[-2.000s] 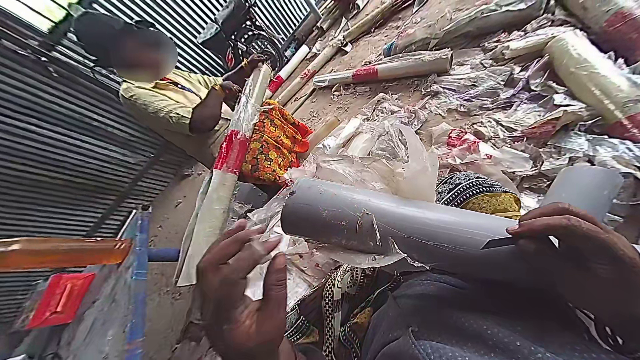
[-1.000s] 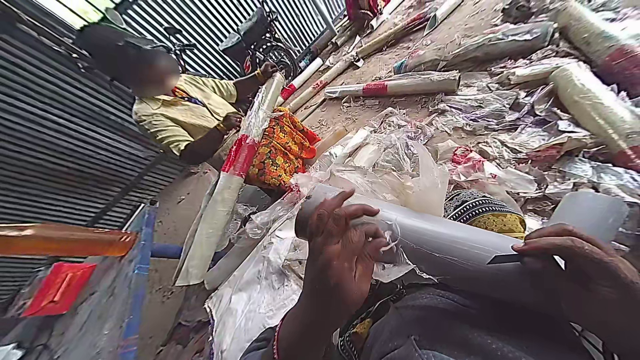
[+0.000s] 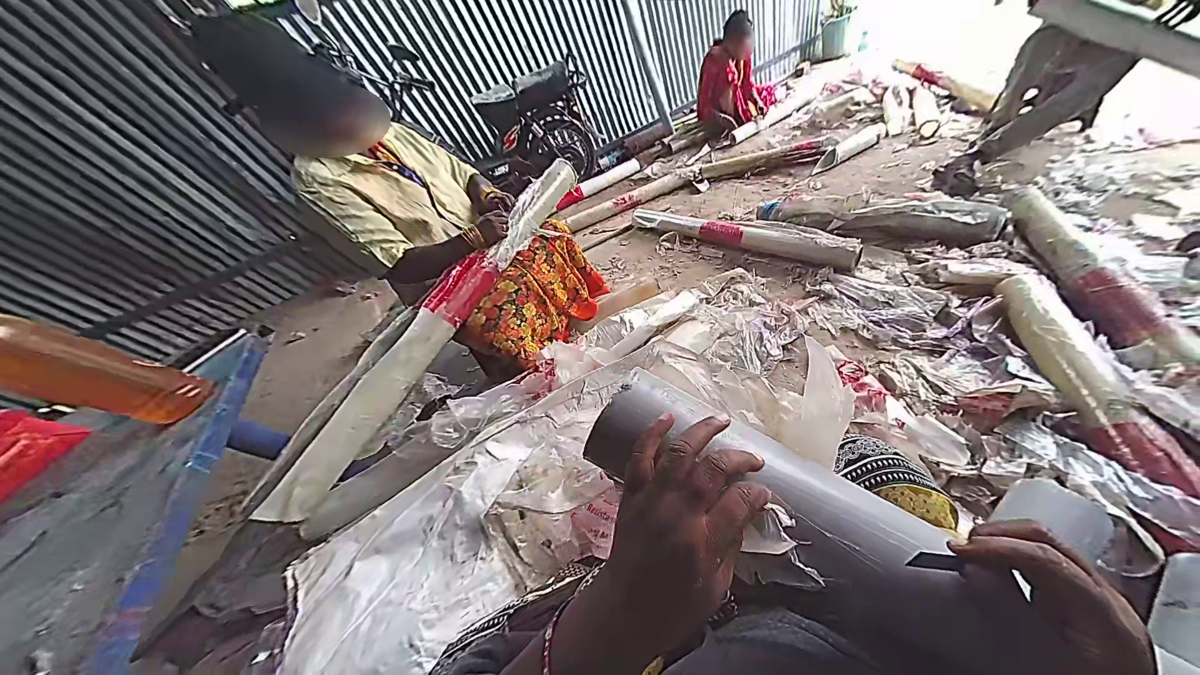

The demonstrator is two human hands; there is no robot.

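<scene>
Across my lap lies a grey plastic pipe [image 3: 797,469], its near-left end open and dark inside. My left hand [image 3: 689,487] rests on the pipe close to that end, fingers spread over its surface. A small flat dark blade [image 3: 935,561] is pinched between the thumb and fingers of my right hand [image 3: 1050,591], at the pipe's right part. Torn clear plastic film [image 3: 469,525] is bunched under and beside the pipe, with a scrap near my left wrist. Patterned cloth [image 3: 891,469] shows just behind the pipe.
A seated co-worker [image 3: 403,197] holds a film-wrapped pipe [image 3: 403,394] with a red band. Another person [image 3: 727,84] sits by the corrugated metal wall [image 3: 112,159], near a motorcycle [image 3: 539,112]. Wrapped pipes [image 3: 750,239] and loose film cover the ground. A blue-edged table [image 3: 178,525] stands left.
My left hand has moved from beside the pipe's open end onto the pipe. My right hand keeps the blade at the pipe. The view has shifted, showing more of the far yard.
</scene>
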